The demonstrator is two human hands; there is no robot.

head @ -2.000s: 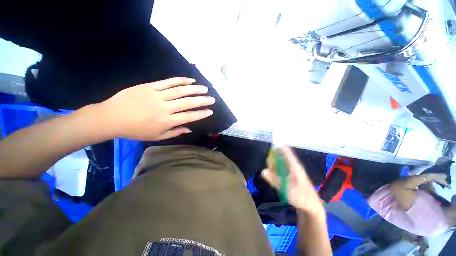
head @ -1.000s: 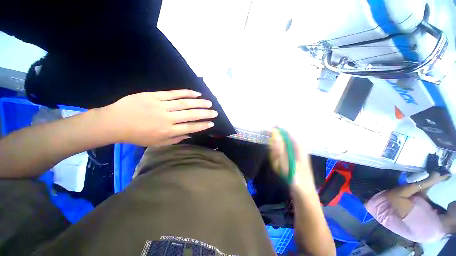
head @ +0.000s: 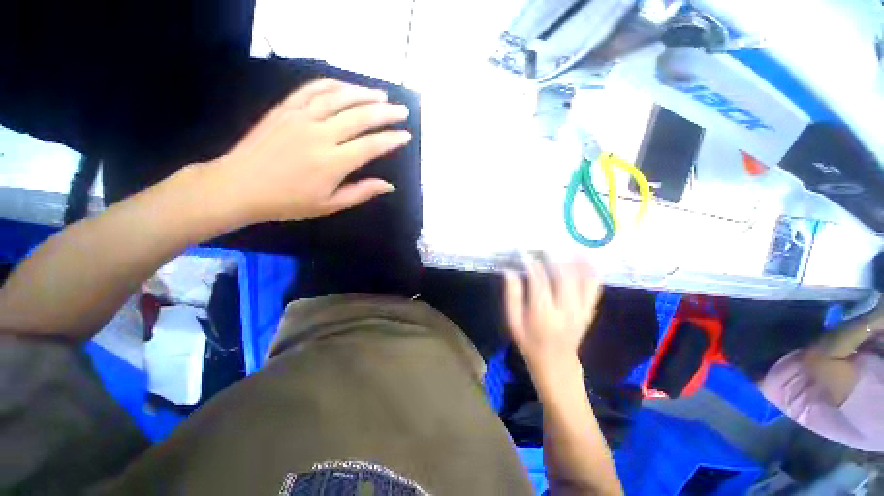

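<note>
A large mass of black fabric [head: 145, 126] covers the left of the white machine table [head: 475, 174] and hangs over its front edge. My left hand [head: 300, 155] lies flat on a black piece, fingers spread and pointing right. My right hand [head: 552, 295] is at the table's front edge, slightly blurred, fingers apart and holding nothing. The scissors [head: 609, 194], with one green and one yellow handle loop, lie on the table to the upper right of my right hand. Their blades are washed out by glare.
The sewing machine [head: 722, 102] with "JACK" lettering stands at upper right. A flat dark rectangle [head: 670, 150] lies beside the scissors. Below the table are a blue crate [head: 254, 315] with scraps and a red frame [head: 690, 349]. A person in a pink top [head: 824, 392] is at right.
My right hand has let go of the scissors, which now lie on the table. My left hand has moved up with the black fabric edge. The view has shifted.
</note>
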